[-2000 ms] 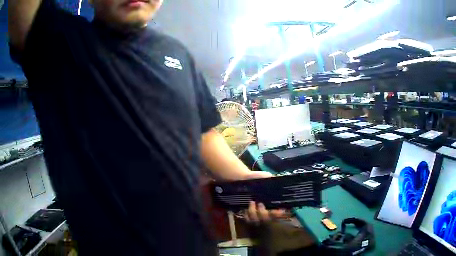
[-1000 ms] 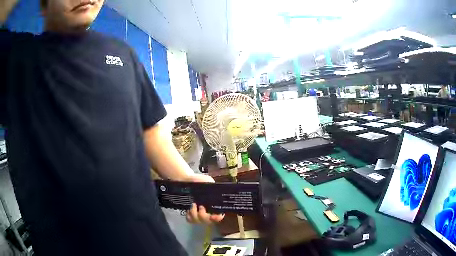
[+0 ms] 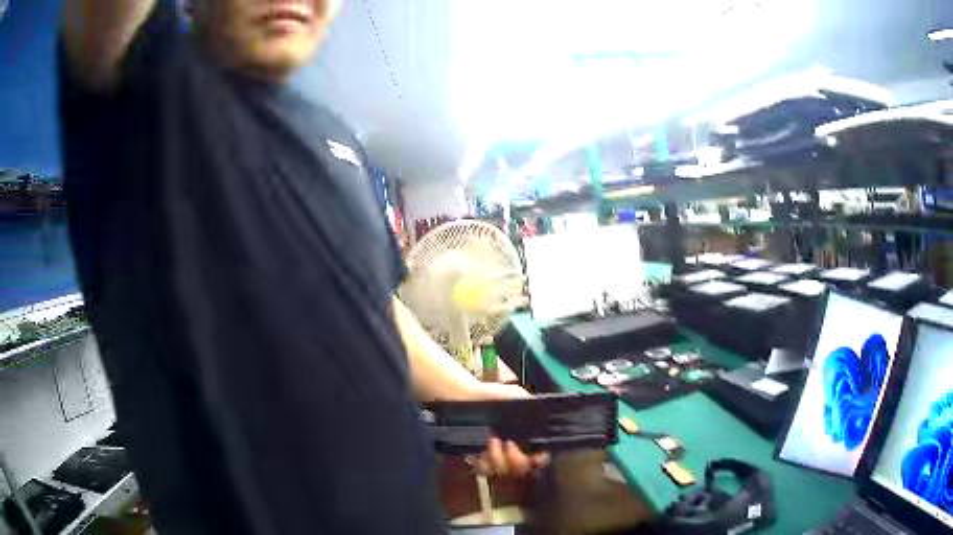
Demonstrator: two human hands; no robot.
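Neither of my hands shows in the head view. Nearest in front of me stands another person [image 3: 251, 282] in a dark T-shirt. One hand of that person [image 3: 507, 458] holds a long flat black battery [image 3: 554, 421] level at waist height; the image is blurred there. The person's other arm is raised at the top left, its hand out of view. At the right edge a triple-screen laptop [image 3: 844, 381] is on, with blue swirl wallpaper, partly cut off by the frame.
The green-matted bench [image 3: 627, 460] runs away on the right. On it are a black strap-like device [image 3: 721, 504], small copper-coloured pieces [image 3: 677, 473], loose parts, a black box-like unit [image 3: 611, 334] and rows of black slabs [image 3: 747, 303]. A fan [image 3: 465, 282] stands behind the person.
Over the last second the person and the held battery have shifted right in view, and the battery looks more blurred. The raised arm shows more. The bench things have moved slightly left in view.
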